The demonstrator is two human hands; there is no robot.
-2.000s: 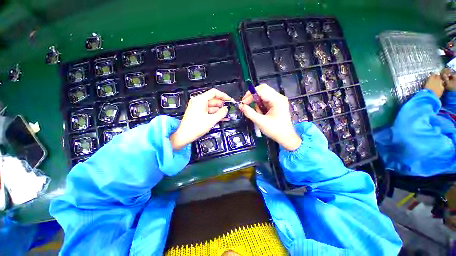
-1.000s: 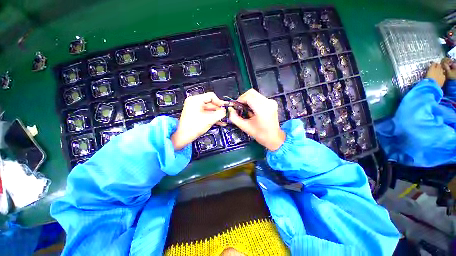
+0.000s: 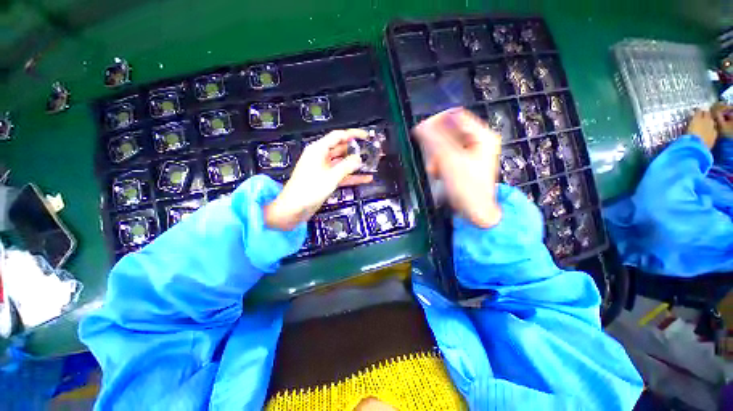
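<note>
My left hand (image 3: 321,172) holds a small square module (image 3: 367,152) by its edge between thumb and fingers, above the right side of the left black tray (image 3: 325,79). My right hand (image 3: 462,152) is blurred, over the left part of the right black tray (image 3: 423,86). A faint purple-blue streak shows above its fingers; whether the hand grips a tool or a part cannot be told. Square modules with greenish centres sit in the left tray's pockets. Irregular shiny components (image 3: 518,78) fill many pockets of the right tray.
Several loose modules (image 3: 117,73) lie on the green mat at the upper left. A dark phone-like rectangle (image 3: 40,225) and a crumpled white bag (image 3: 36,289) are at the left edge. A clear ribbed tray (image 3: 663,88) and another person's blue sleeve (image 3: 675,205) are at the right.
My hands, together over the left tray before, are now apart. My right hand has moved right over the right tray. My left hand has stayed near its place with the module now visible.
</note>
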